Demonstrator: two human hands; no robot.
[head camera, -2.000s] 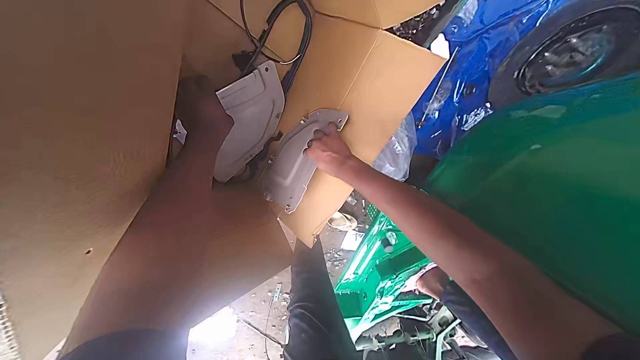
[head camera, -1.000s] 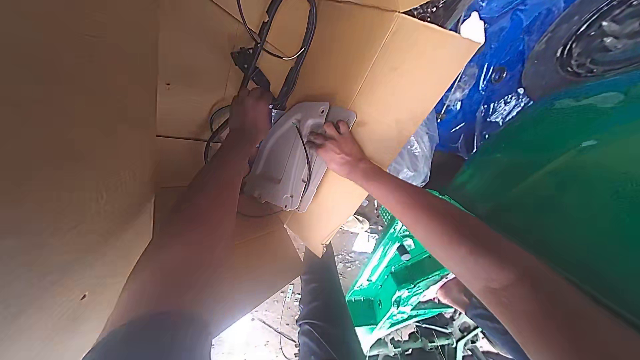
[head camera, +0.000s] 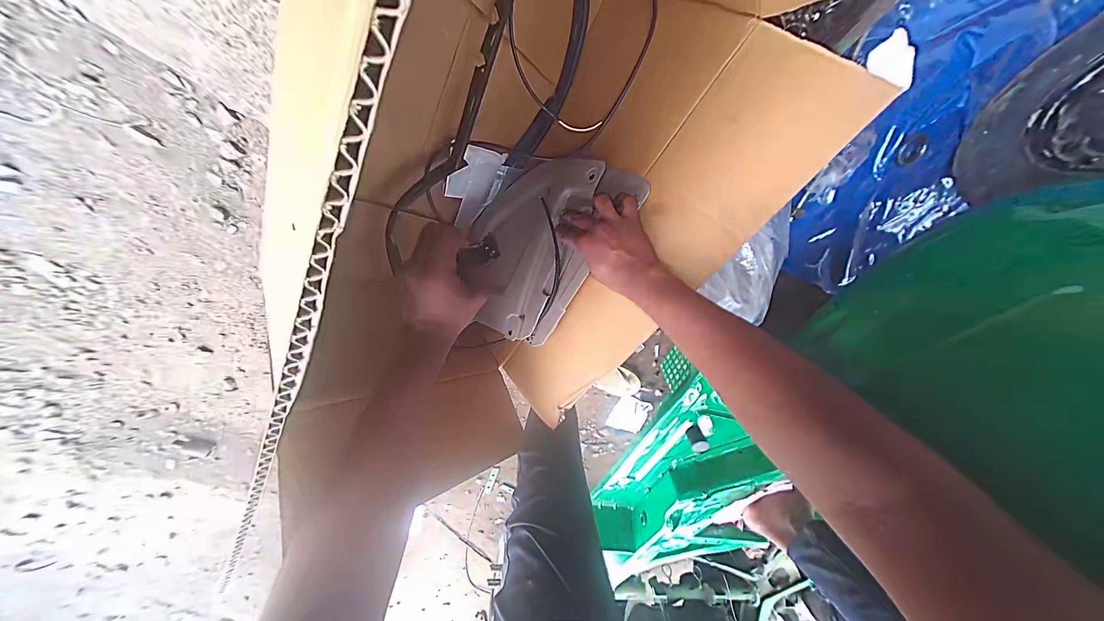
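Grey moulded panels (head camera: 526, 224) overlap inside a cardboard box (head camera: 690, 103), with a thin black cable lying across them. My right hand (head camera: 608, 237) rests on their right side, fingers curled over the edge of the panels. At their left side, my left hand (head camera: 448, 276) is closed around a small black part (head camera: 479, 252), blurred and partly hidden by the fingers. A pale plastic piece (head camera: 474, 172) shows above that hand. Black hoses and cables (head camera: 556, 95) run from the upper part of the box down to the panels.
The box's corrugated edge (head camera: 332, 216) borders rough ground (head camera: 129, 259) on the left. To the right are a green panel (head camera: 975, 345), a blue plastic-covered thing (head camera: 914, 147) and a black wheel (head camera: 1052, 129). Green metal parts (head camera: 681, 474) and a trousered leg (head camera: 556, 517) lie below.
The two grey panels, apart two seconds ago, now overlap. My left hand has left the cables above the panels and come down to their left side. The view has shifted, showing ground at left.
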